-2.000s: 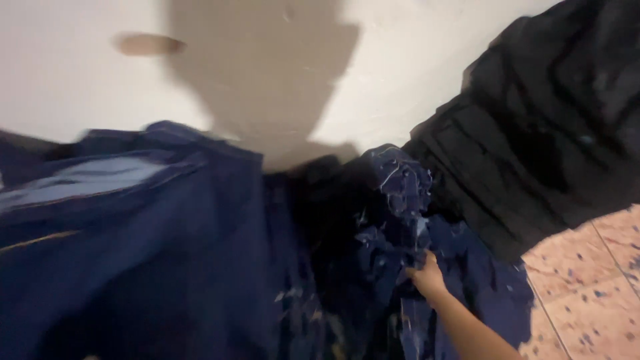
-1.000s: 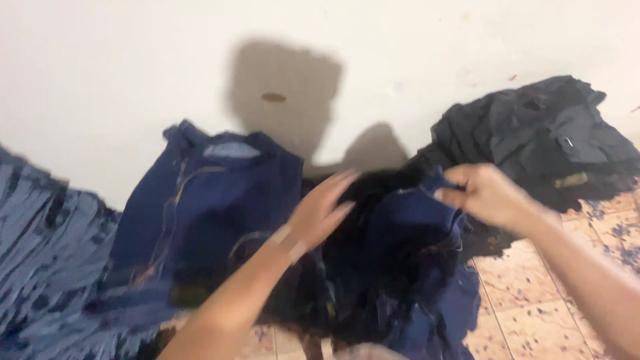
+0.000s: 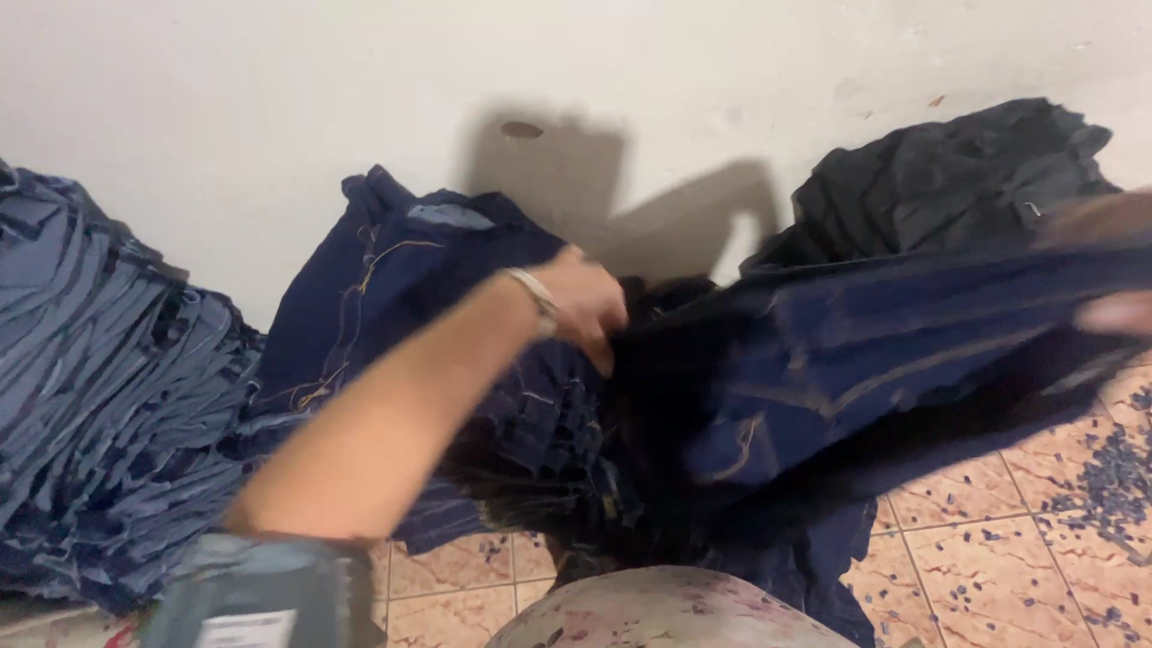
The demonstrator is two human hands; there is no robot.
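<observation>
A dark blue denim garment with light stitching is stretched out across the right side. At its far right end, blurred and cut by the frame edge, is my right hand, with fingers above and below the cloth. My left hand, with a band on the wrist, is at the garment's left end; whether its fingers grip the cloth is unclear. Beneath and left of that hand lies a pile of dark blue denim garments with loose yellow threads.
A tall stack of lighter blue denim pieces stands at the left. Black folded garments lie by the white wall at the right. Small dark scraps litter the tiled floor. A patterned rounded fabric surface is at the bottom.
My right hand has moved out to the right, and the blue denim garment now spans widely between the pile and that hand. My left hand was absent from the oldest frame.
</observation>
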